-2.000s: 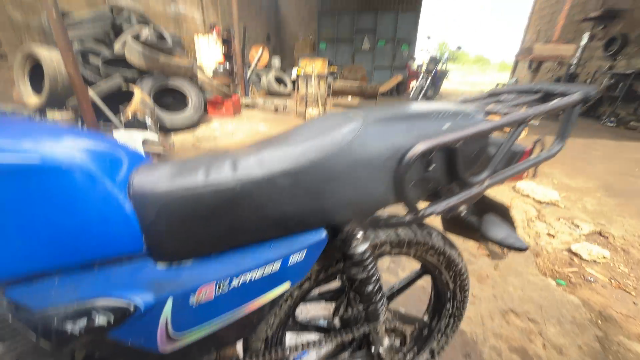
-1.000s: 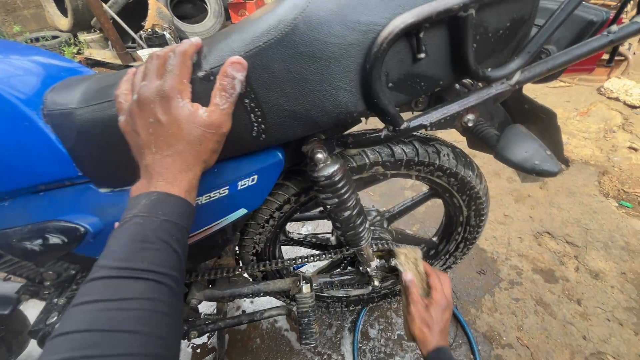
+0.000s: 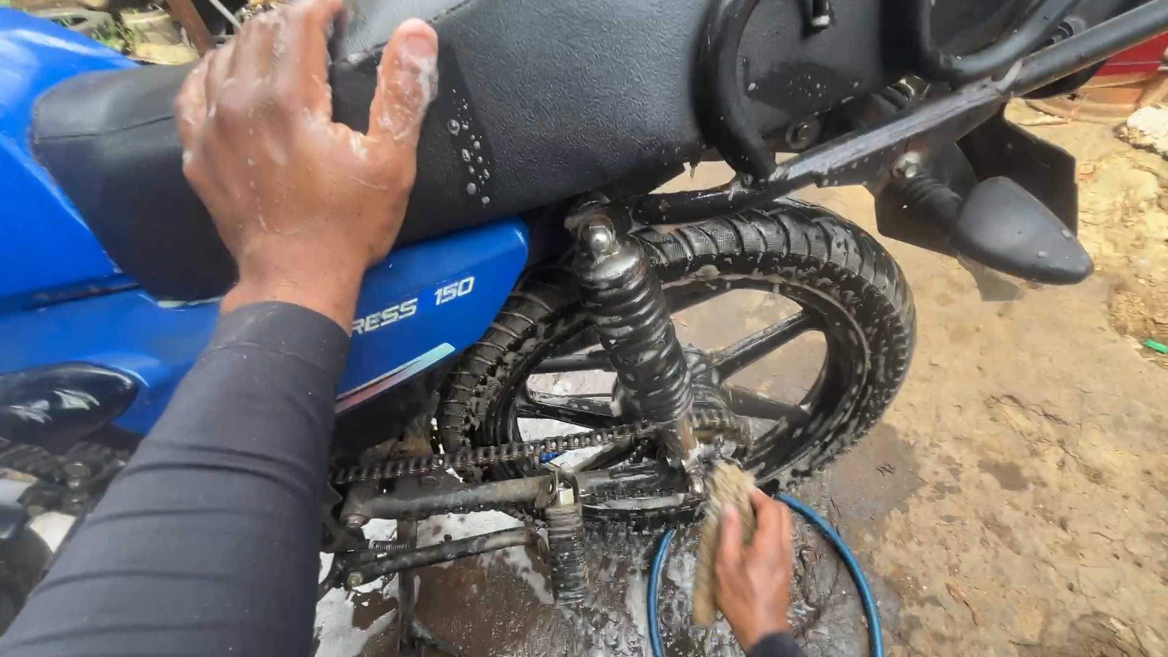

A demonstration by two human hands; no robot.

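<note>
My left hand (image 3: 297, 151), with suds on its fingers, rests spread on the black motorcycle seat (image 3: 566, 100), above the blue side panel (image 3: 438, 301). Low in the head view, my right hand (image 3: 756, 566) grips a pale brush (image 3: 721, 538). The brush's upper end is at the lower mount of the shock absorber (image 3: 639, 328), beside the rear wheel hub. Wet foam covers parts of the rear tyre (image 3: 776, 237). The drive chain (image 3: 511, 452) runs left from the wheel, over the swingarm (image 3: 456, 500).
A blue hose (image 3: 853, 566) loops on the wet ground below the wheel. The metal rear rack (image 3: 912, 123) and a black turn signal (image 3: 1022, 233) jut out at the upper right. A side stand spring (image 3: 566, 547) hangs under the swingarm.
Two seconds ago neither hand was in view; both have since come in, the left on the seat, the right with the brush near the hub. The view has tilted down and closer.
</note>
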